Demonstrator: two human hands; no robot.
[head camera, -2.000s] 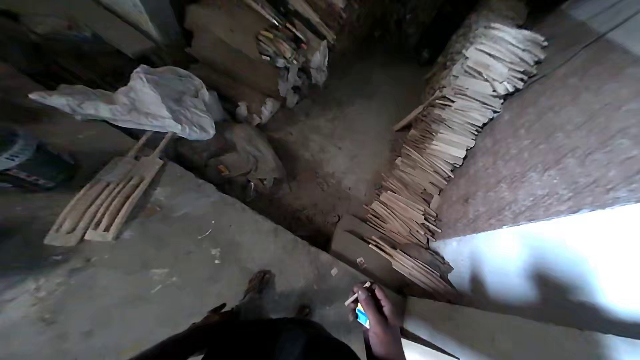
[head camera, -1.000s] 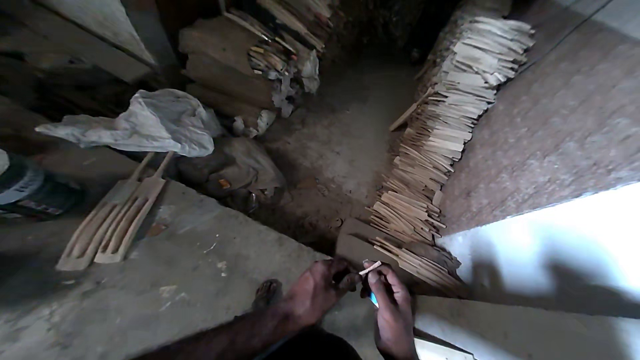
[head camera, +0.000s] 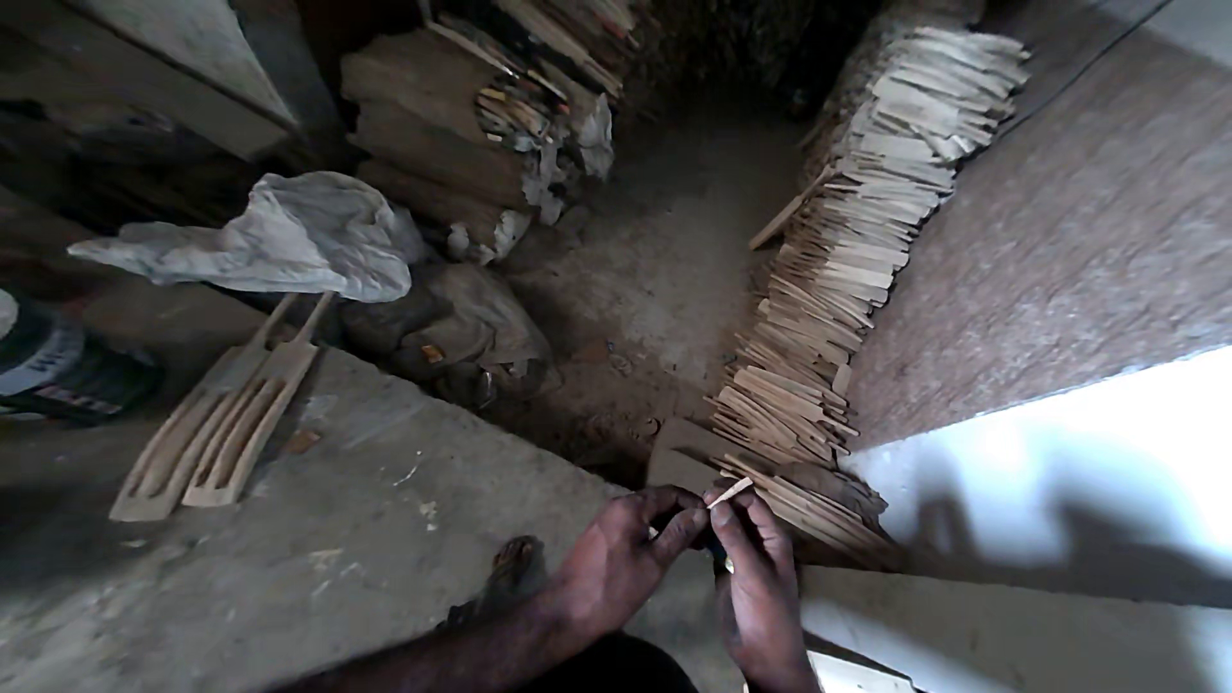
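Observation:
My left hand (head camera: 630, 549) and my right hand (head camera: 756, 568) meet at the lower middle of the view, fingertips close together. Between the fingers sticks out a small pale stick-like piece (head camera: 733, 491), pinched by my right hand. My left fingertips are bent against its lower end; whether they grip it I cannot tell. A small dark and light object (head camera: 717, 553), mostly hidden, shows below, within my right palm. Just beyond my hands lie thin wooden pieces (head camera: 808, 510) at the near end of a long stack.
Two slotted wooden bat-shaped pieces (head camera: 241, 423) lie on the concrete ledge (head camera: 404, 520) at left, beside a dark bucket (head camera: 72, 366) and a white plastic sack (head camera: 318, 231). A long stack of wooden slats (head camera: 866, 231) runs along the right wall. Stacked brown bundles (head camera: 423, 106) stand at the back.
Two seconds ago only my right hand showed, with the small piece and a blue and white object. My left hand has since come in from the left to meet it.

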